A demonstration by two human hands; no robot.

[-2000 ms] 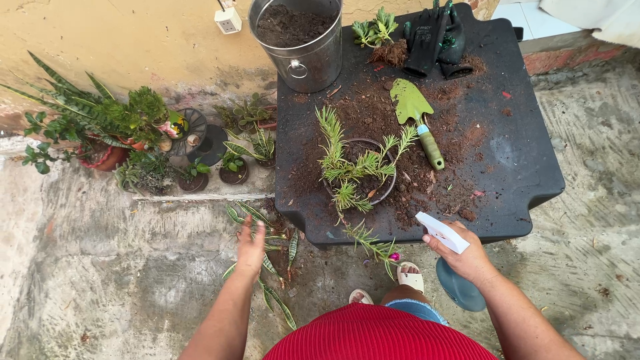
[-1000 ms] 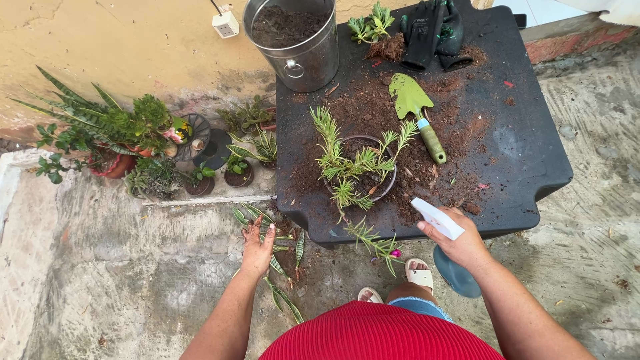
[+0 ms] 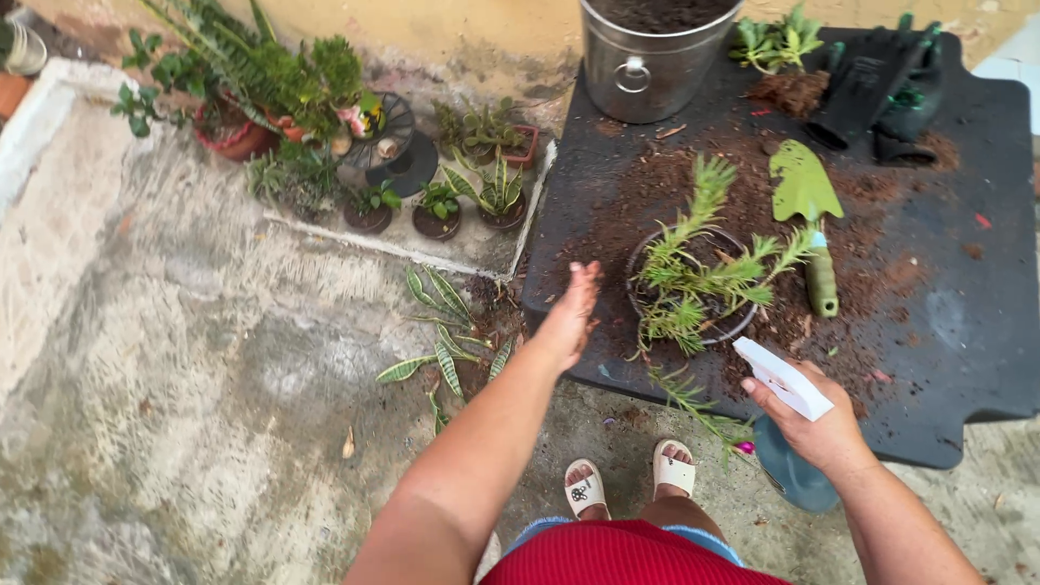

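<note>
My right hand [image 3: 821, 414] is closed around the neck of a spray bottle with a white head [image 3: 782, 378] and a bluish see-through body [image 3: 795, 471], just off the table's near edge. Left of the potted plant, my left hand [image 3: 575, 313] is raised with its fingers extended and holds nothing. The plant [image 3: 691, 284], with narrow green leaves, grows in a round pot [image 3: 738, 325] on the black table [image 3: 942, 366]. One stem with a pink bud [image 3: 744, 447] hangs over the edge. Beyond the pot lies a green garden trowel [image 3: 812, 219] amid loose soil.
A metal bucket of soil [image 3: 654, 69], an uprooted plant [image 3: 784, 57] and black gardening gloves [image 3: 881, 89] occupy the table's far side. Small potted plants [image 3: 437, 211] line a low ledge at left. Cut variegated leaves [image 3: 447, 357] lie on the concrete floor beside the table.
My left hand has moved from above the leaves on the floor to the table's left edge, near the pot. The spray bottle remains in my right hand. The view has shifted.
</note>
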